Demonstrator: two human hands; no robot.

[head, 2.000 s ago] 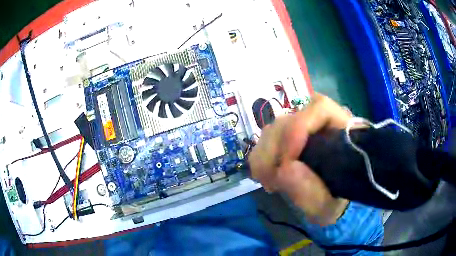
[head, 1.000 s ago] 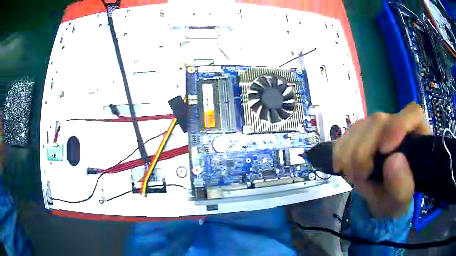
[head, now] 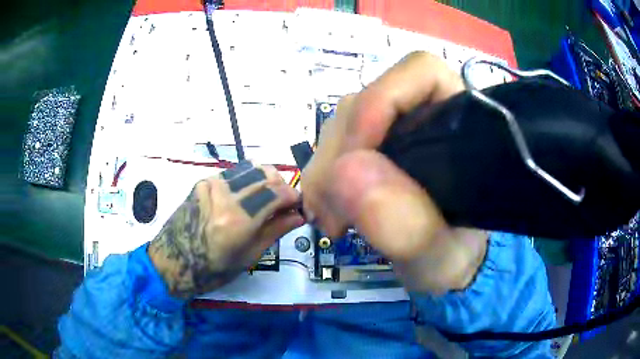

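Note:
My right hand (head: pixel 393 161) is closed around the black electric screwdriver (head: pixel 519 154), whose wire hook shows on top; its tip is hidden behind the hand. My left hand (head: pixel 224 217), with grey tape on two fingers, has its fingertips together by the left edge of the motherboard (head: pixel 358 245), touching or nearly touching my right fingers. Whether it pinches something there is hidden. The motherboard lies on the white back panel (head: pixel 175 91), mostly covered by my right hand. A bit of the yellow and red wires (head: pixel 295 178) shows by my fingertips.
A speckled packet (head: pixel 50 137) lies on the green mat (head: pixel 84 42) at the left. A blue tray (head: pixel 586 280) of boards stands at the right. A black cable (head: pixel 223 77) crosses the panel. The screwdriver cord (head: pixel 547 333) runs along the lower right.
My left hand has come in from the left to the board's left edge. My right hand moved left with the screwdriver, away from the board's right side. The view has shifted.

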